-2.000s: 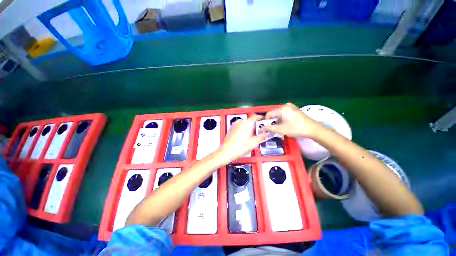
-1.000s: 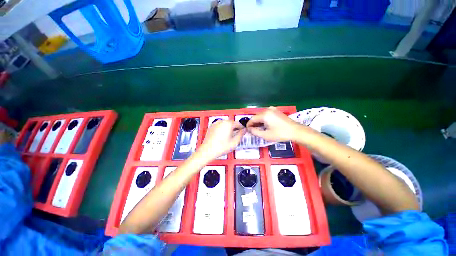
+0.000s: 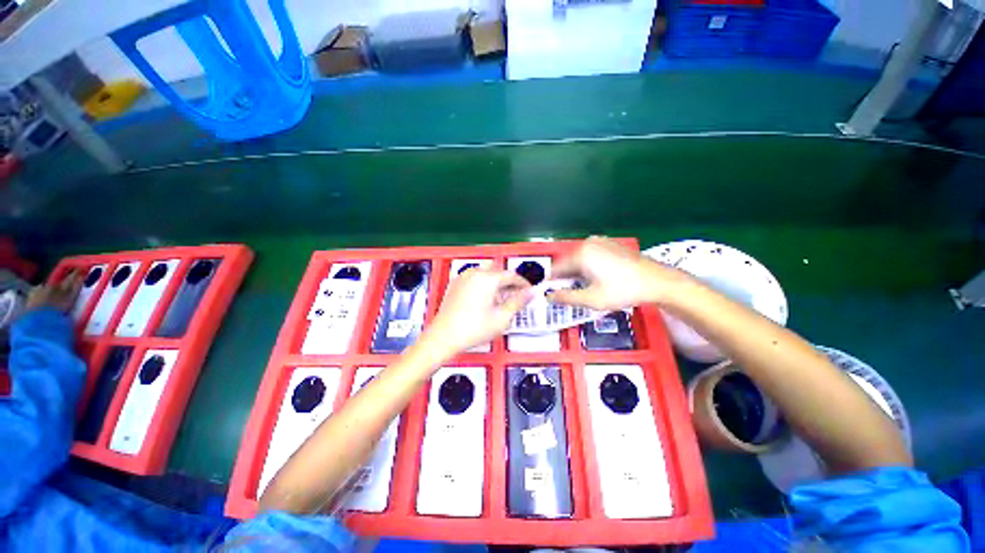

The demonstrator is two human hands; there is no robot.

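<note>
A small white printed label is held between the fingertips of both hands, over the upper row of the red tray. My left hand pinches its left end. My right hand is at its upper right. Below the label lies a white handset with a black camera disc, partly hidden. A dark handset lies to its right under my right hand. The tray holds white and dark handsets in two rows of compartments. My forearms cover parts of some.
White label rolls lie right of the tray, with a tan ring beside them. A second red tray with handsets is at left, where another person's hand reaches in. A blue stool stands beyond.
The hands have moved left from the upper-right compartment to the one beside it, with the label between them. Another person's hand has come onto the left tray.
</note>
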